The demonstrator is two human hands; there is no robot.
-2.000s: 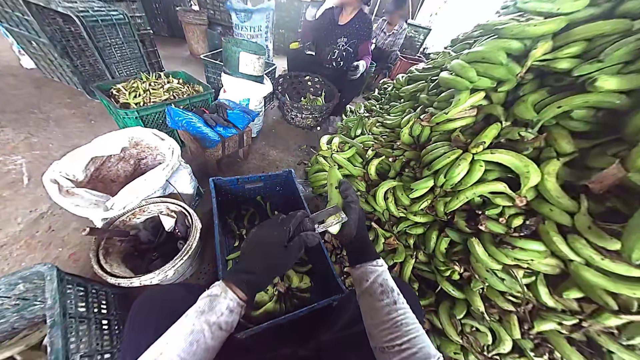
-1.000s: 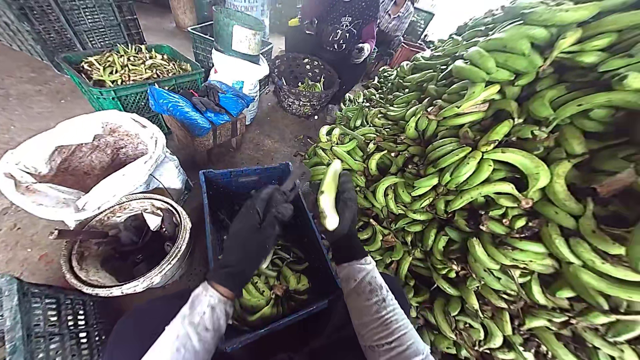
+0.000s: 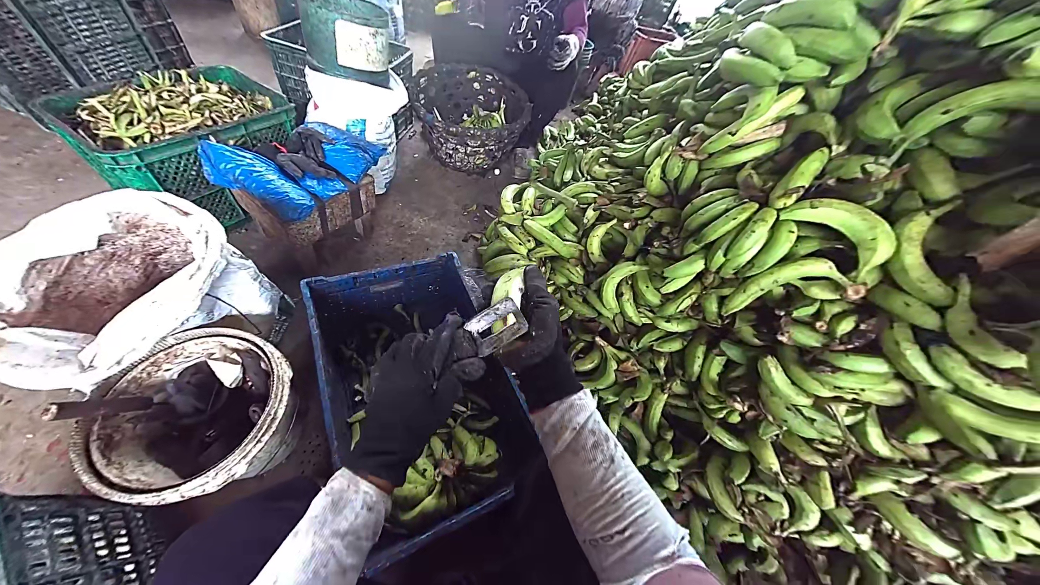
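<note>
My left hand (image 3: 410, 394), in a black glove, is closed on the handle of a metal peeler (image 3: 497, 327). My right hand (image 3: 540, 337), also gloved in black, grips a plantain (image 3: 509, 288), mostly hidden by the fingers and the tool. The peeler's frame lies against the plantain. Both hands are above a blue plastic crate (image 3: 322, 357), which holds green plantains (image 3: 447, 467) and strips of peel. A large heap of green plantains (image 3: 747, 276) rises just right of my right hand.
At left are a white sack (image 3: 219, 276), a round bucket (image 3: 280, 406) with dark cloths, and a green crate (image 3: 244, 138) of peels. A stool with blue plastic (image 3: 252, 179) stands beyond my crate. A dark basket (image 3: 471, 150) sits near a person's gloved hand (image 3: 563, 51).
One second ago the peeler was apart from the pale, upright plantain; now it is against it. The plantain has dropped lower into my right hand's grip.
</note>
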